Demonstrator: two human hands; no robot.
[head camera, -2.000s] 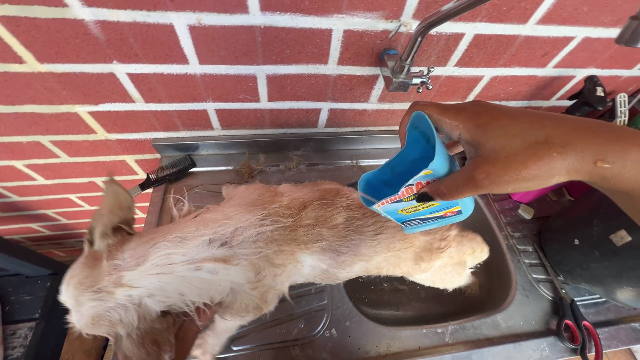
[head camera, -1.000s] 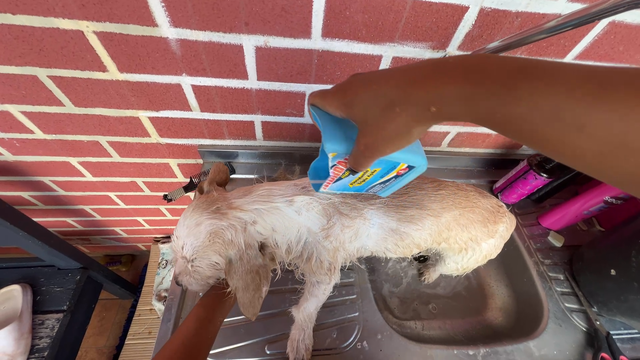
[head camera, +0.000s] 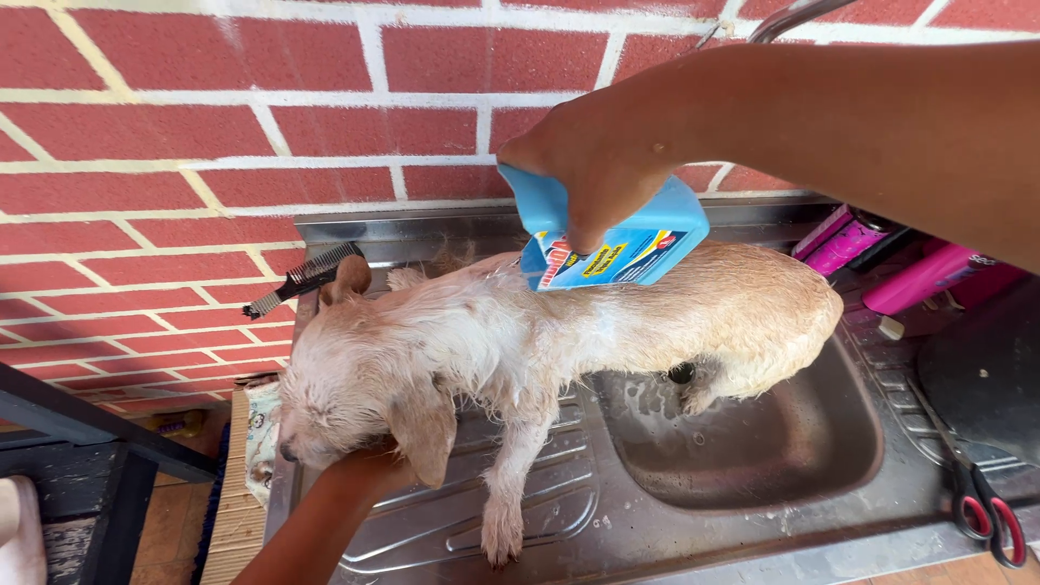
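A wet, cream-coloured dog (head camera: 634, 325) stands along a stainless steel sink unit, its head at the left and its hind legs in the sink basin (head camera: 780, 463). My right hand (head camera: 605, 171) grips a cut-open blue plastic container (head camera: 642, 236) with a printed label, tilted with its opening toward the dog's shoulders. Wet fur glistens under that opening. My left hand (head camera: 390, 467) reaches in from below, under the dog's chin and neck; its fingers are hidden behind the ear and head, so its grip does not show.
A black comb (head camera: 305, 276) rests at the sink's back left corner. Pink bottles (head camera: 918, 280), a dark rounded container (head camera: 987, 366) and red-and-black scissors (head camera: 975, 496) lie at the right. Behind runs a painted brick wall (head camera: 317, 130), with a faucet (head camera: 792, 18) above. A dark wooden frame (head camera: 97, 422) stands at the left.
My right hand has moved the blue container from over the dog's hindquarters to its shoulders and tipped it. My left forearm has come into view under the dog's head. The view has shifted.
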